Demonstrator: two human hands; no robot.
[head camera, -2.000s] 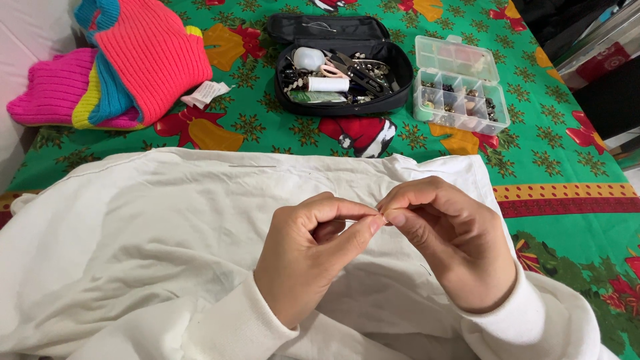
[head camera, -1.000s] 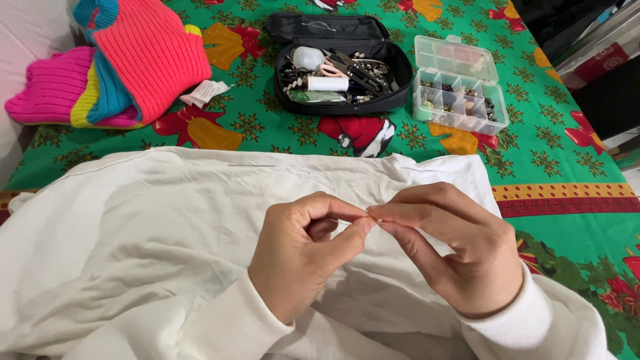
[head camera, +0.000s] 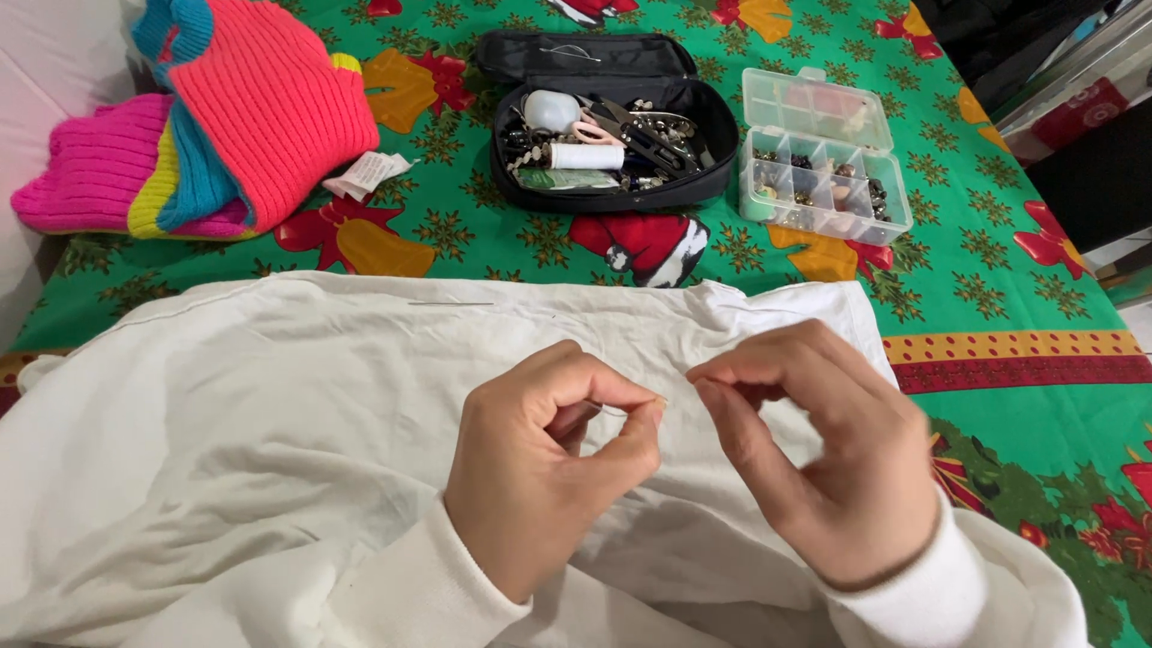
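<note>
My left hand (head camera: 553, 459) pinches a thin pale thread between thumb and forefinger; a bit of it shows inside the curled fingers. To its right, my right hand (head camera: 828, 450) has thumb and forefinger tips together, and whether anything fine is between them cannot be told. A small gap parts the two hands. Both are above a creased white cloth (head camera: 270, 405). A needle (head camera: 450, 303) lies near the cloth's far edge. Beyond it, an open black zip case (head camera: 612, 200) holds a white thread spool (head camera: 586, 157), pink-handled scissors (head camera: 598, 134), dark-handled snips or pliers (head camera: 643, 137) and beaded pieces.
Right of the case stands an open clear plastic compartment box (head camera: 826, 216) with beads. Folded ribbed knitwear (head camera: 270, 108) in pink, coral, blue and yellow lies at the far left, a white tag (head camera: 367, 175) beside it. A green Christmas tablecloth (head camera: 999, 405) covers the table.
The fingertips of both hands, together in the earlier frames, are now apart, with the right hand moved off to the right. The needle and containers have not moved since one second ago.
</note>
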